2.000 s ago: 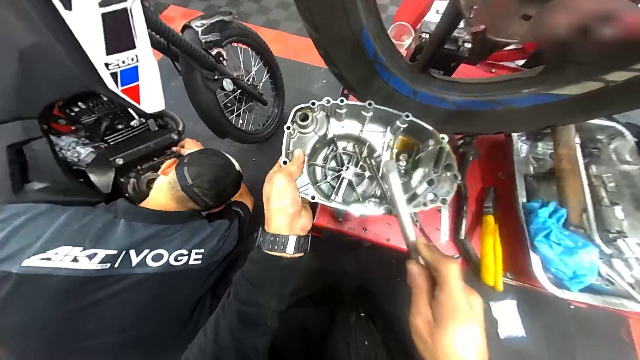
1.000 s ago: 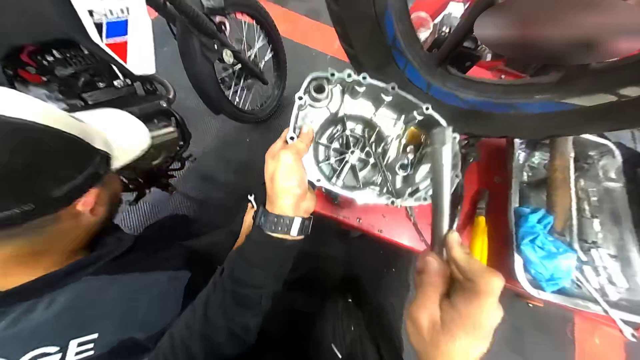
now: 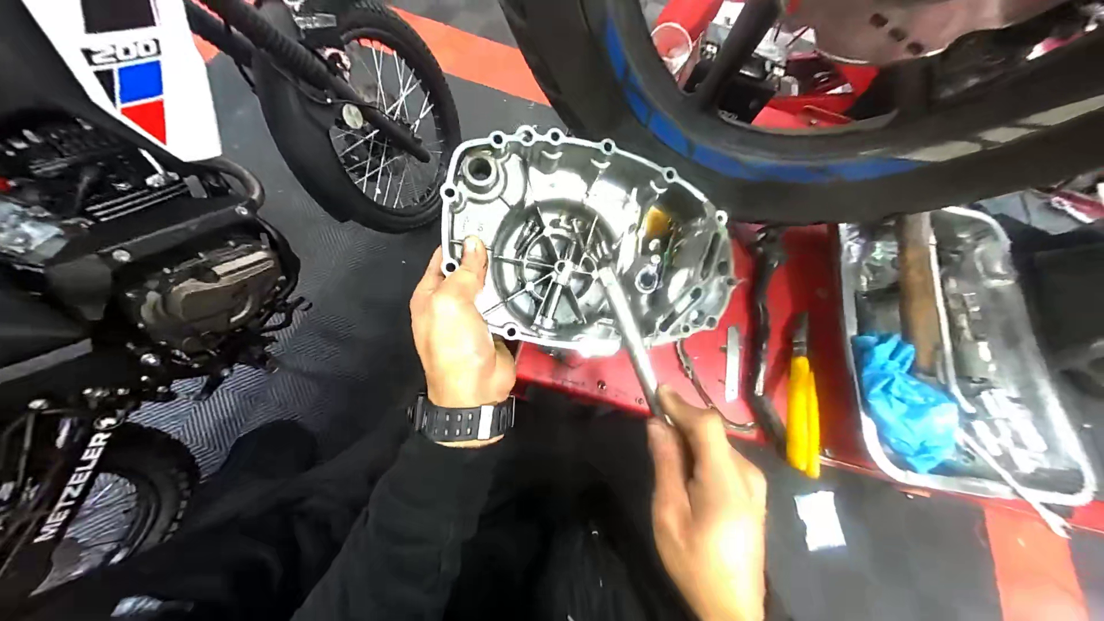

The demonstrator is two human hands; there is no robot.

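Note:
In the head view my left hand (image 3: 461, 332) grips the left edge of a cast metal engine side cover (image 3: 496, 216), thumb on its inner face. The cover's ribbed inside faces me, with bolt holes around its rim. My right hand (image 3: 703, 492) is closed around the lower end of a long metal rod-like tool (image 3: 634, 336). The tool's upper end lies over the cover's inner face, right of the round ribbed hub; whether it touches cannot be told. An amber sight glass (image 3: 658, 222) shows at the cover's upper right.
A red bench (image 3: 578, 375) lies behind the cover, bearing yellow-handled pliers (image 3: 802, 414). At right, a metal tray (image 3: 871, 423) holds a blue cloth or glove (image 3: 910, 405) and tools. A large tyre (image 3: 776, 185) hangs above the bench. Motorcycles stand at left, one with a spoked wheel (image 3: 388, 121).
The tool in my right hand, upright at the cover's right edge one second ago, now slants across its inner face. The other person at left has gone out of view.

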